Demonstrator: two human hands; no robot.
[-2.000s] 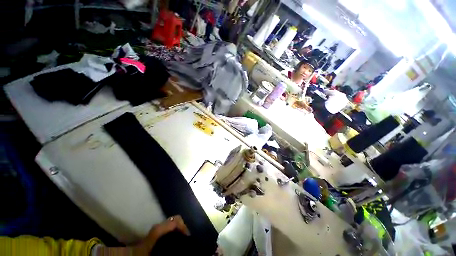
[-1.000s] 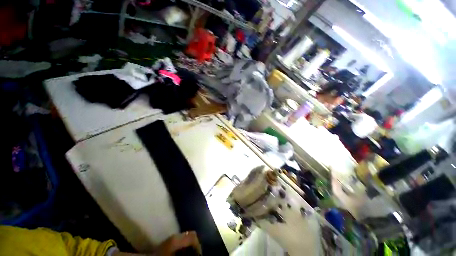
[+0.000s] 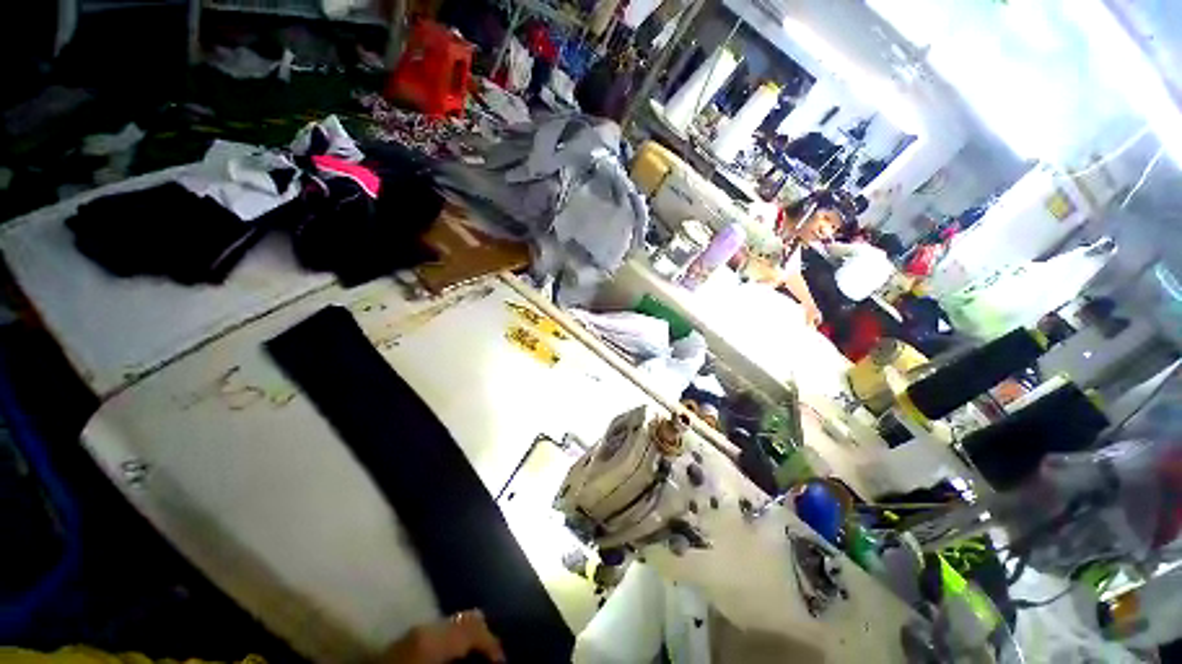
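Note:
A long, slightly curved black fabric strip [image 3: 402, 454] lies flat across the white sewing table, left of the white sewing machine head [image 3: 622, 480]. My left hand [image 3: 447, 641] is at the bottom edge of the picture, largely cut off, with its fingers at the strip's near end. How its fingers hold the cloth cannot be told. A bit of yellow sleeve shows at the bottom left corner. My right hand is not in view. White material [image 3: 635, 620] lies beside the near end of the strip, by the needle area.
Black and white cut pieces with a pink bit [image 3: 345, 174] lie at the far left table end. A grey cloth heap [image 3: 557, 195] is beyond. Black thread cones [image 3: 979, 372] stand at right. A blue basket rim [image 3: 39, 480] is at lower left. A person sits at another station.
The view swung away and came back. My left hand and yellow sleeve now show less, lower at the bottom edge. The strip lies much as before.

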